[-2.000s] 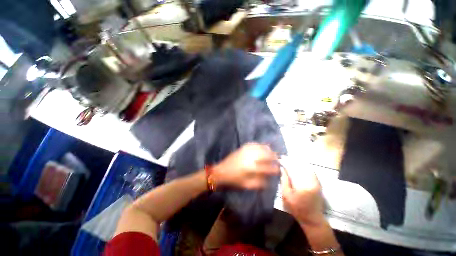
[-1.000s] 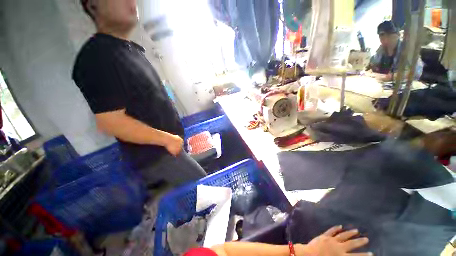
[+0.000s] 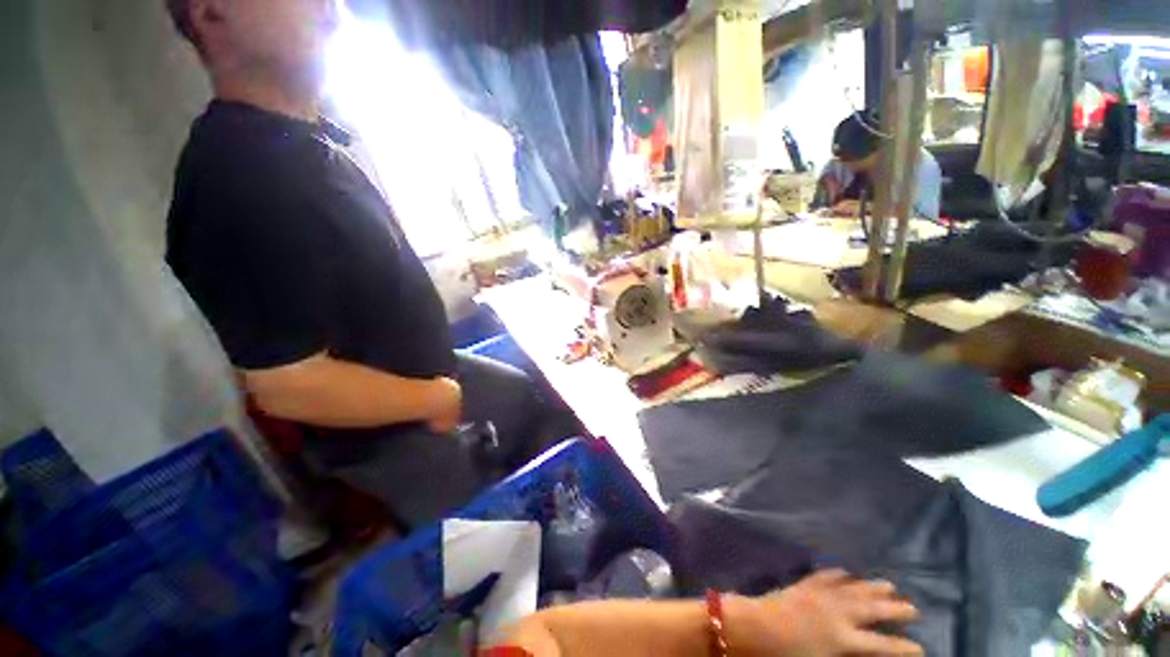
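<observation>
Large dark grey cloth panels [image 3: 821, 501] lie spread over the white table in front of me at the right. My left hand [image 3: 840, 619] rests flat on the cloth near the bottom edge, palm down with its fingers apart, a red band at the wrist. My right hand is out of the picture. A blue paddle shape [image 3: 1101, 467] hangs over the table at the right. Small metal machine parts [image 3: 1106, 619] show blurred at the lower right corner.
A blue basket [image 3: 385, 584] with cloth and a pale sheet stands left of the table. A person in black [image 3: 302, 257] is beside it. More blue baskets [image 3: 154, 552] are at far left. A round-faced white machine end [image 3: 634, 315], a dark bundle [image 3: 776, 336] and another seated person [image 3: 885, 167] are beyond.
The view has first swung left from the needle area, then slightly back right. My left hand has left the other hand and lies spread on the cloth. My right hand has gone out of view.
</observation>
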